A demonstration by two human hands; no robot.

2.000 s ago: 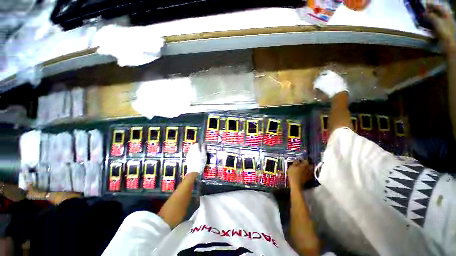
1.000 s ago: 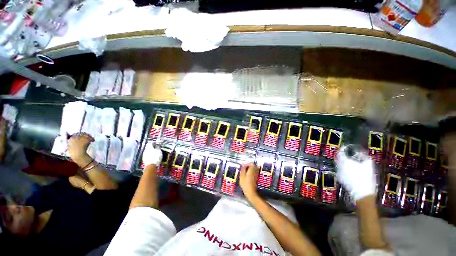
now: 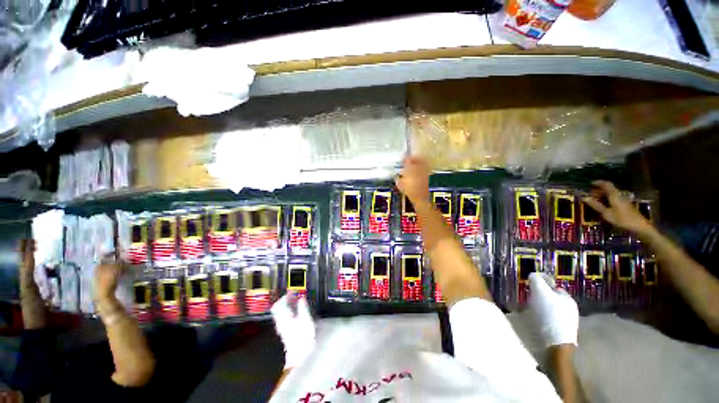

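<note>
Red keypad phones with yellow-framed dark screens lie in two rows in a clear tray [image 3: 337,236] in front of me. My left hand [image 3: 294,324], in a white glove, is at the near edge, just below a phone [image 3: 296,279] left of that tray; its fingers look spread. My right hand [image 3: 414,183], bare, reaches over the tray to the edge of the brown ledge beside loose clear plastic pieces [image 3: 473,142]. My right forearm hides some phones. Whether its fingers hold a piece cannot be told. A blurred phone tray [image 3: 185,261] lies to the left.
A left neighbour's hand [image 3: 109,279] touches the blurred tray, beside white pouches [image 3: 79,236]. A right neighbour's gloved hand [image 3: 552,303] and bare hand [image 3: 619,206] are over another phone tray [image 3: 579,245]. Stacked clear trays [image 3: 359,142] and a white bundle [image 3: 201,79] lie behind.
My right hand has moved from the tray's near side to the back ledge. The left phone tray has shifted left towards the neighbour, partly exposing phones beside it. The camera view has also turned.
</note>
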